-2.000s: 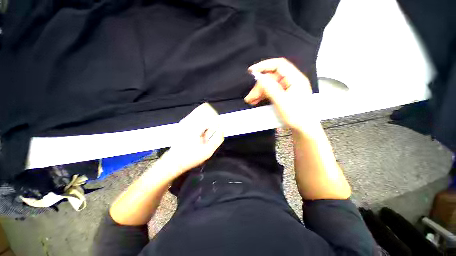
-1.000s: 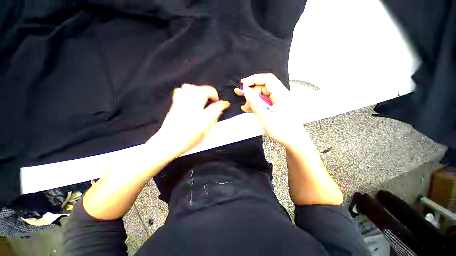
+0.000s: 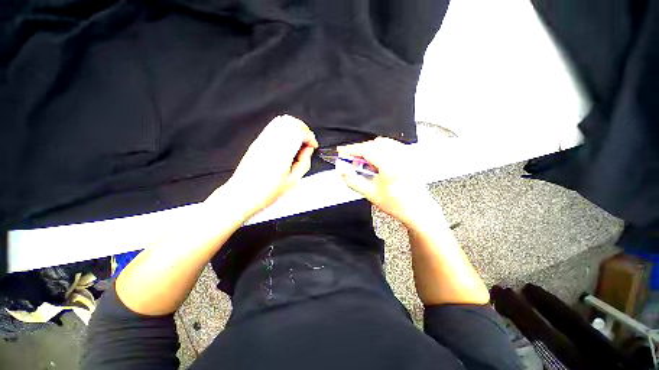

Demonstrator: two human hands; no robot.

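A large dark coat (image 3: 209, 87) lies spread over the white table, its long edge near me. My left hand (image 3: 278, 162) pinches the coat near that edge, thumb and fingers together. My right hand (image 3: 383, 173) holds thread snips (image 3: 359, 165) with a pink and bluish-white handle; the dark pointed blades point left, close to my left fingertips at the cloth edge. Much of the handle is hidden in my fingers. Whether a thread lies between the blades is too small to tell.
The white table (image 3: 498, 87) shows at the right and along its front edge. More dark cloth (image 3: 614, 130) hangs over the right side. Dark plaid cloth and pale strips (image 3: 69, 307) lie low at the left. A brown box (image 3: 616, 285) stands at lower right.
Both hands have come close together at the coat's near edge. My left hand moved up from the table's front edge and pinched the cloth; the snips' blades moved down beside it.
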